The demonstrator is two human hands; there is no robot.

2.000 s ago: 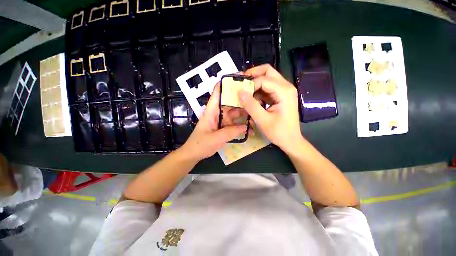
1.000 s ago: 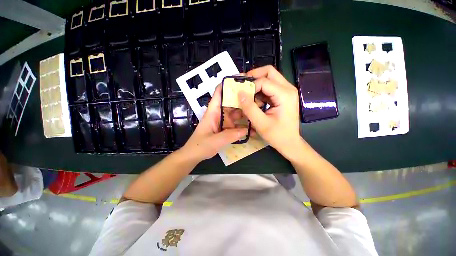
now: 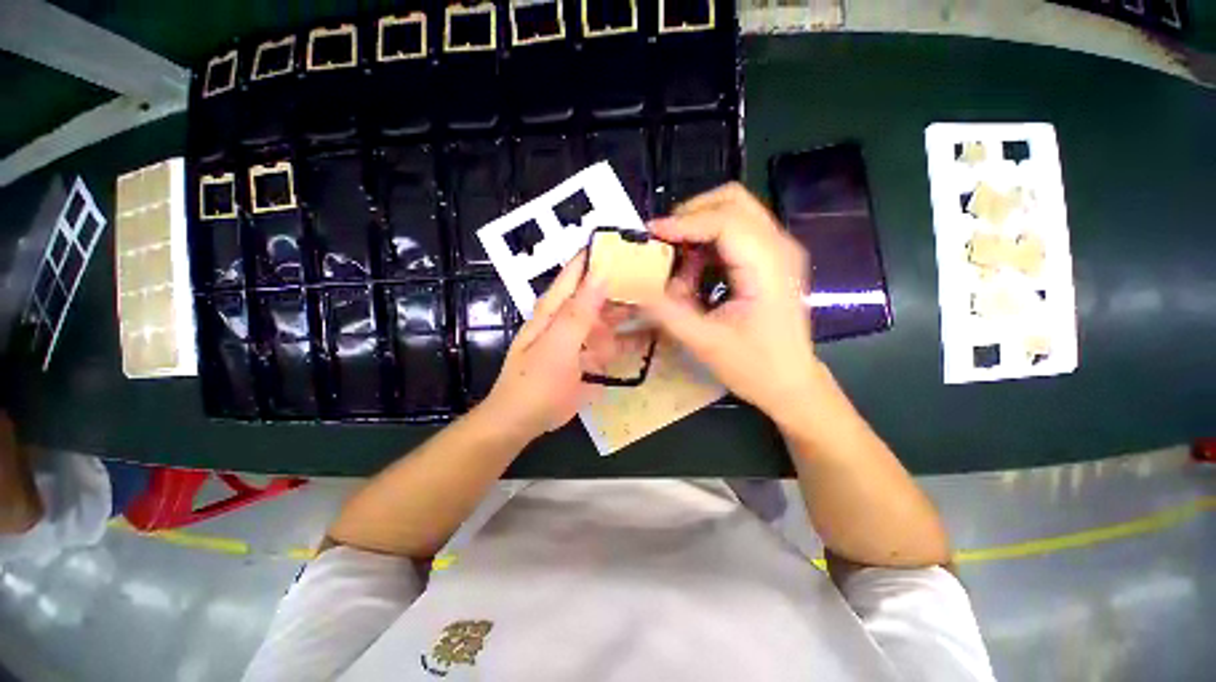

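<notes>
A thin black frame [image 3: 620,381] is held upright in front of me, with a cream adhesive piece [image 3: 630,267] over its far end. My left hand [image 3: 550,349] grips the frame from the left side. My right hand [image 3: 742,296] is at the frame's right side, its fingers at the upper right corner and the cream piece; it is slightly blurred, and the exact fingertip contact is partly hidden. Under both hands lies the working adhesive sheet [image 3: 554,227], white with dark notched places at its far end and cream at its near end.
The black blister tray [image 3: 380,193] holds several cream-outlined parts. Left of it are a cream-block sheet [image 3: 156,267] and a white grid skeleton [image 3: 60,260]. Right are a dark glossy slab [image 3: 834,240] and a white scrap sheet [image 3: 1000,349]. A person's sleeve [image 3: 67,500] shows at far left.
The whole view has shifted, showing more of the tray's far row. My right hand's fingers have moved and spread at the frame's upper right; my left hand still holds the frame.
</notes>
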